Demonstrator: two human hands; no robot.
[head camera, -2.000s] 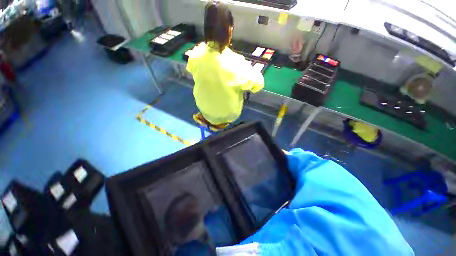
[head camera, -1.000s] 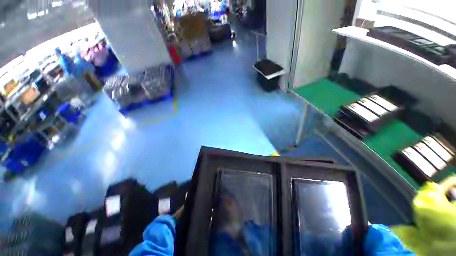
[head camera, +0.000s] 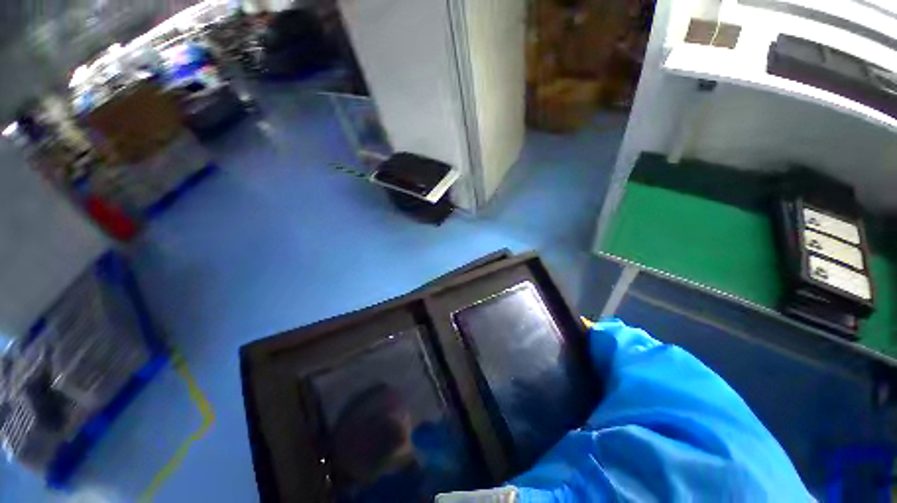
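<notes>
A thick black foam tray (head camera: 275, 383) is held tilted in front of me at the lower middle. Its two pockets each hold a dark glossy tablet; the right tablet (head camera: 521, 359) shines brightly and the left tablet (head camera: 369, 408) reflects a head and blue clothing. Another dark tray edge shows behind the top rim. My right hand (head camera: 587, 323) is at the tray's right side, only a small bit of it showing beyond the blue sleeve. The rest is hidden. My left hand is not in view.
A green bench (head camera: 698, 236) at right carries stacked black trays with white labelled pieces (head camera: 836, 255). A white shelf (head camera: 733, 71) is above it. A small stand with a black tray (head camera: 415, 175) is by a white column. A blue-edged pallet (head camera: 74, 373) is at left.
The view has turned right since one second ago; the column and stand have shifted left. The person in yellow and the floor stacks have left view. The tray now tilts, and my left sleeve is gone.
</notes>
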